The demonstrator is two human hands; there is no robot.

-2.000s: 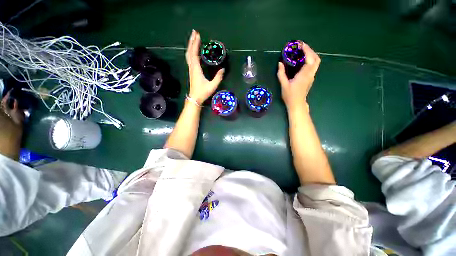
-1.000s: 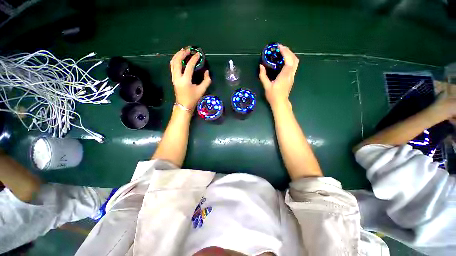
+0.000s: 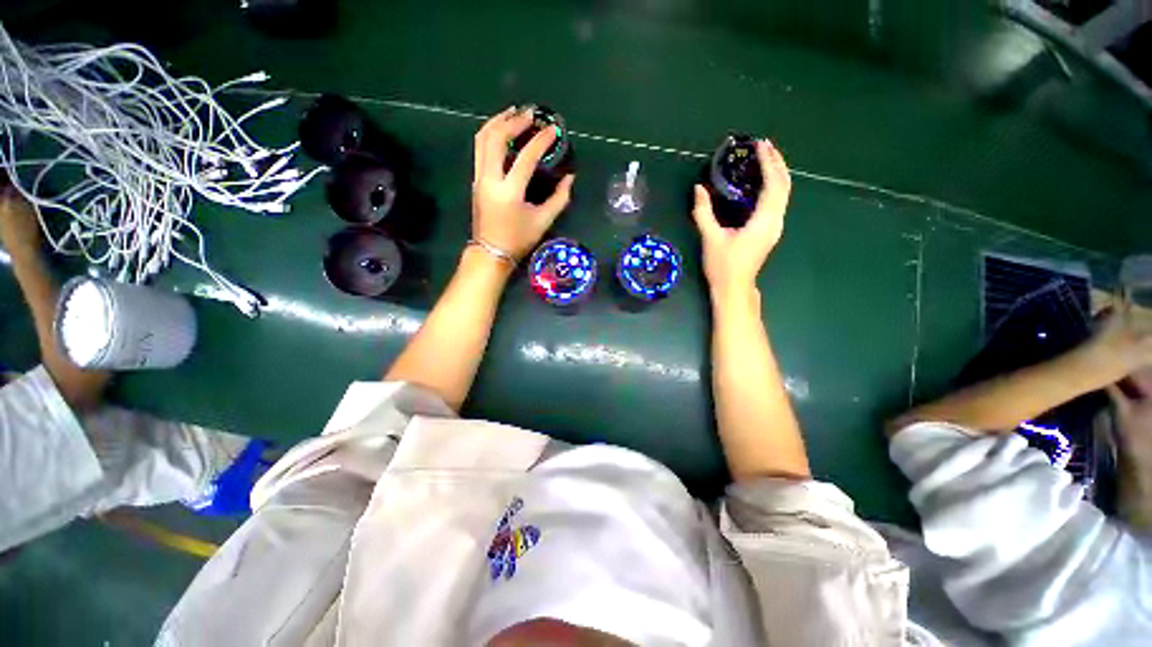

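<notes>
My left hand (image 3: 508, 190) is closed round a black LED cylinder unit (image 3: 546, 126) with a faint green glow; its fingers cover part of the top. My right hand (image 3: 745, 228) holds another LED unit (image 3: 735, 171) at its sides; its top looks dark. Two units stand nearer me, one glowing blue and red (image 3: 564, 271), one blue (image 3: 649, 267). A small clear bottle (image 3: 627, 192) with a pale stem stands between my hands.
Three black cylinders (image 3: 364, 262) stand in a row at left, beside tangled white cables (image 3: 152, 152). A white tub (image 3: 126, 325) lies on its side at the left bench edge. Neighbours' arms reach in at both sides. A dark grid-like panel (image 3: 1036, 284) is at right.
My left fingers have come over the top of their unit. The right unit's top has gone from purple to blue to dark. The whole view has shifted and tilted.
</notes>
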